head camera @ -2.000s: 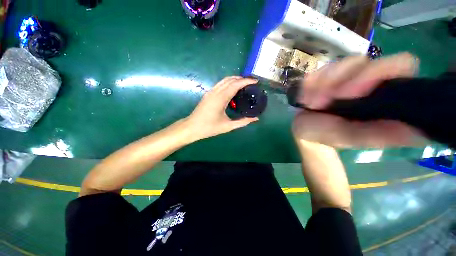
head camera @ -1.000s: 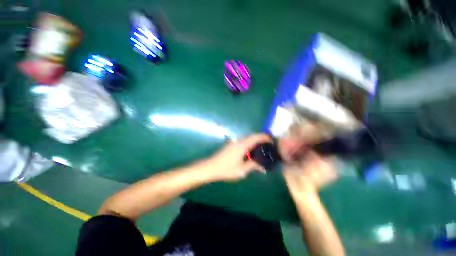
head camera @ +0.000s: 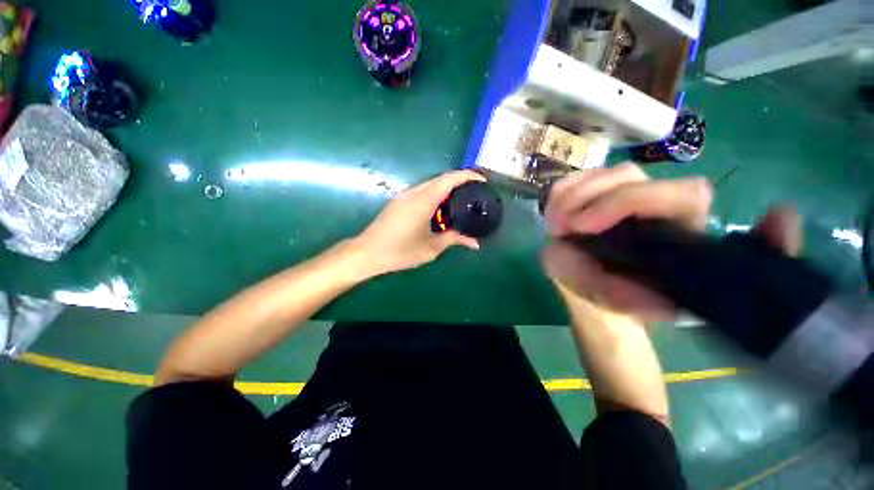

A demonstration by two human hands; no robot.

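My left hand (head camera: 410, 228) grips a round black LED unit (head camera: 476, 210) just above the green bench, fingers and thumb around its side. An orange-red light glows on its left side. My right hand (head camera: 628, 234) is blurred and closed around a thick black electric screwdriver (head camera: 738, 282) with a pale label. The driver's nose points left, near the front end of the screw feeder. The bit is too blurred to make out. The white and blue screw feeder (head camera: 604, 86) stands beyond my hands, with a brassy pick-up plate (head camera: 562, 145) at its near end.
A purple-lit unit (head camera: 387, 40) stands at the far middle. Blue-lit units (head camera: 100, 94) are at far left, beside a crinkled silvery bundle (head camera: 61, 182). Another unit (head camera: 685, 137) lies right of the feeder. A small ring-like piece (head camera: 213, 191) lies at left. A pale metal post (head camera: 776, 40) is far right.
The view swung and returned. Against the oldest frame, the held unit sits slightly left, and the driver's rear has swung toward me. My right hand still holds the driver.
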